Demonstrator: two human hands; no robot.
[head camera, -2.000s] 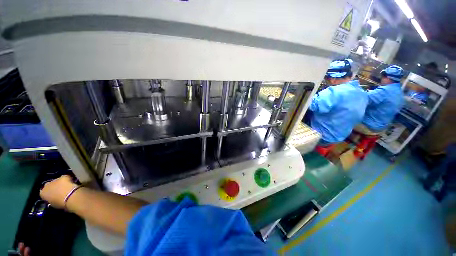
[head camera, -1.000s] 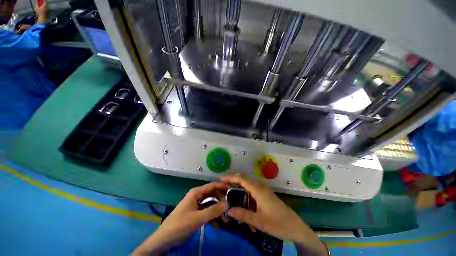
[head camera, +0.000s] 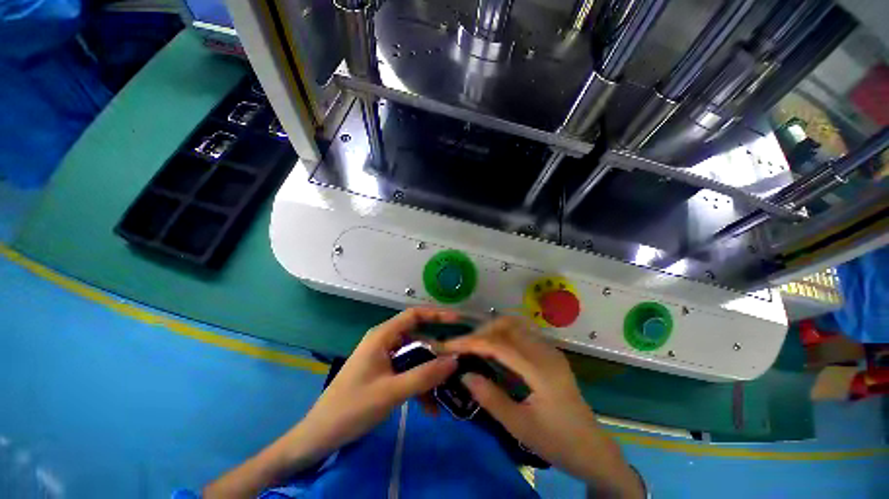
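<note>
My left hand (head camera: 366,385) holds a silver-rimmed watch case (head camera: 413,355) between thumb and fingers, above the lap. My right hand (head camera: 536,390) is close beside it on the right, partly blurred, with its fingers around a dark watch part (head camera: 485,372). A second rounded-square silver-rimmed part (head camera: 456,398) shows below and between the hands. The fingers hide much of these parts, and whether they touch cannot be told. A dark tray or pad lies below the hands, mostly hidden.
The white press (head camera: 380,258) stands just beyond the hands, with two green buttons (head camera: 449,278) and a red emergency stop (head camera: 559,308). A black blister tray (head camera: 200,185) lies on the green bench at left, with silver-rimmed parts in its far pockets. Blue-gowned people show at both sides.
Since two seconds ago, my left hand has left the blister tray at left and come to the front. In the last second, both hands have stayed together, with the right fingers shifting over the parts.
</note>
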